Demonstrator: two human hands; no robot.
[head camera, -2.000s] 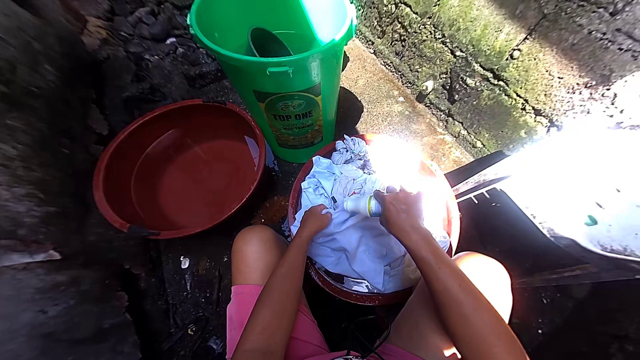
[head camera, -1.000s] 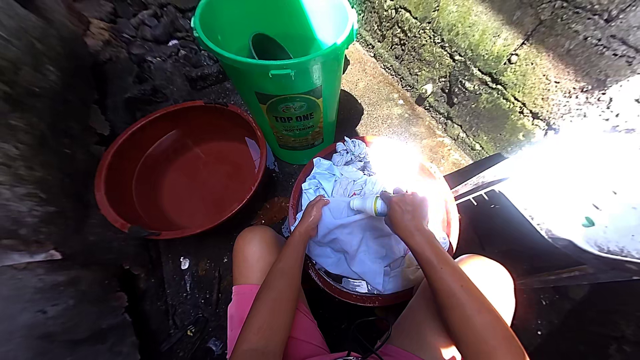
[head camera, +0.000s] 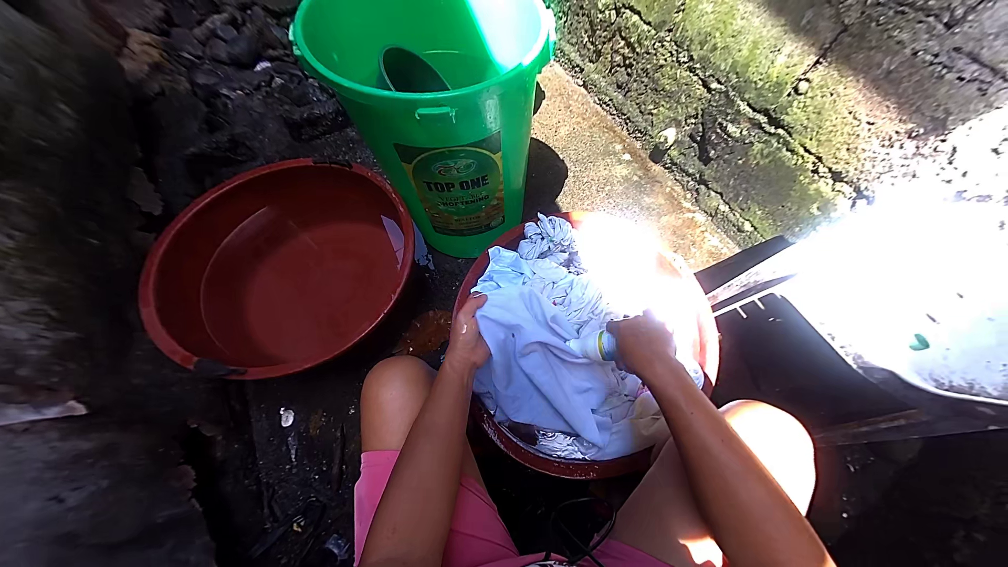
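Observation:
A red plastic basin (head camera: 583, 470) stands between my knees, heaped with wet white and pale cloths (head camera: 543, 362). My left hand (head camera: 470, 335) grips the edge of a pale cloth at the basin's left rim. In my right hand (head camera: 642, 342) is a white bottle (head camera: 592, 345), held over the cloths at the right of the heap with its narrow end pointing left. Strong glare hides the upper right of the basin and part of the hand's surroundings. A patch of foamy water shows at the basin's lower edge.
A second red basin (head camera: 177, 224) sits at the left. Behind stands a tall green bucket (head camera: 516, 165) with a dark scoop (head camera: 413, 71) inside. A mossy concrete wall (head camera: 748, 102) runs along the upper right; a sunlit white sheet-like surface (head camera: 929, 307) lies at the right.
My left hand has moved left, to the basin's rim, and the pale cloth is now drawn out toward that side. The bottle stays in my right hand.

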